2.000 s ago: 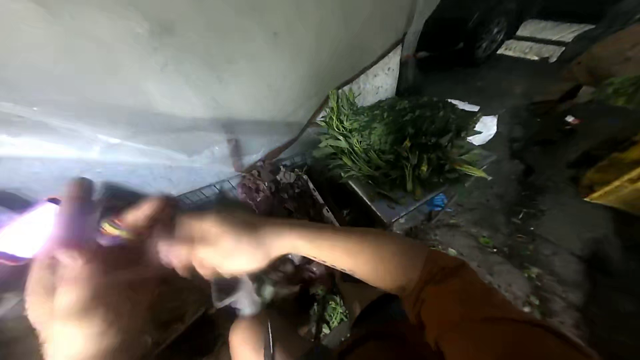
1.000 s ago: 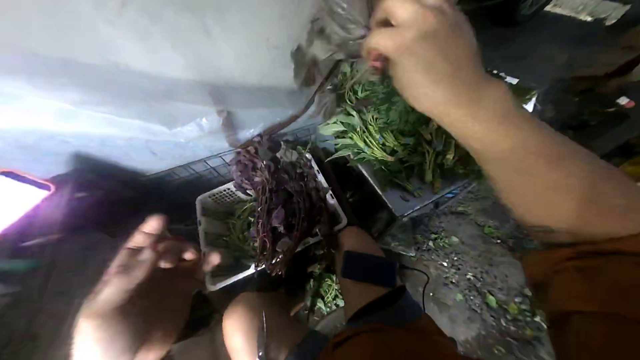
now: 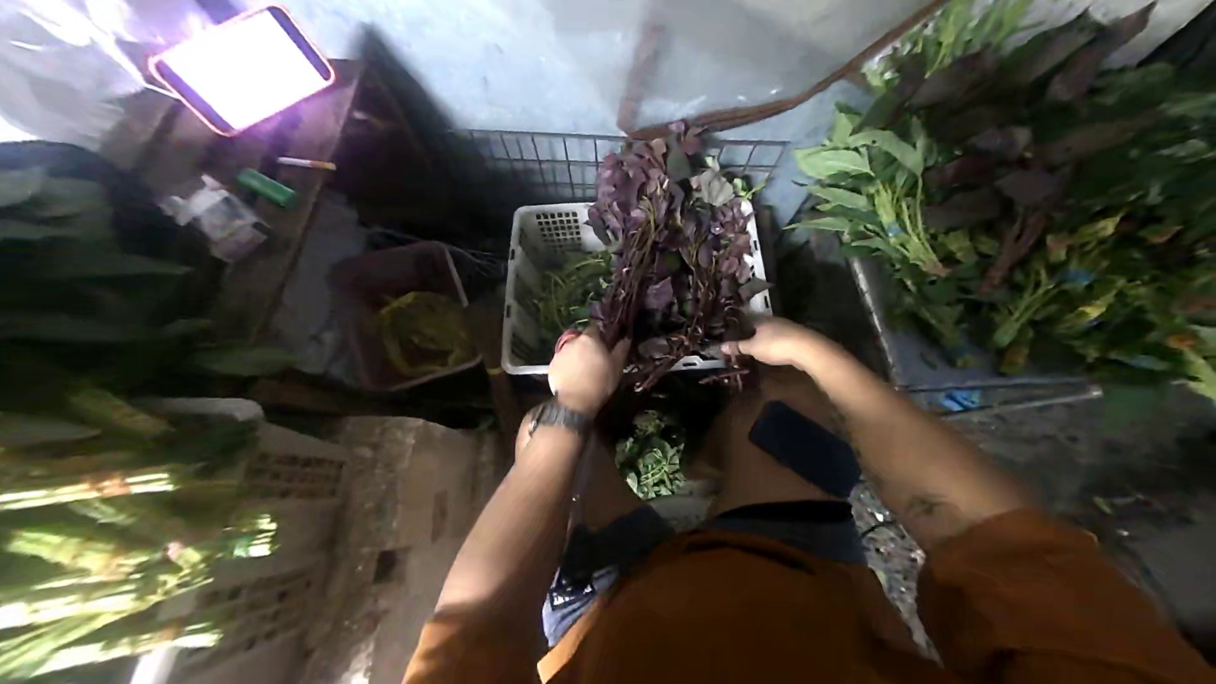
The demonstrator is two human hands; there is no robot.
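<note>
A white plastic basket (image 3: 514,285) stands before me with long purple-leaved greens (image 3: 655,228) laid over its right part and thinner green stems (image 3: 570,294) at its left. My left hand (image 3: 582,366), with a watch on the wrist, closes round the stem ends of the purple greens at the basket's near edge. At the near right corner, my right hand (image 3: 765,342) has its thumb and fingers on the stem ends of the same greens. Its fingertips are partly hidden among the stems.
A large heap of leafy greens (image 3: 1045,209) lies on a low stand at right. A lit phone (image 3: 242,68), a green lighter (image 3: 267,188) and a cigarette (image 3: 306,163) are on a wooden surface at upper left. A reddish bin (image 3: 456,275) stands left of the basket.
My right hand has come from over the heap at right down to the basket. My left hand has moved in from the left onto the purple greens. The view has shifted.
</note>
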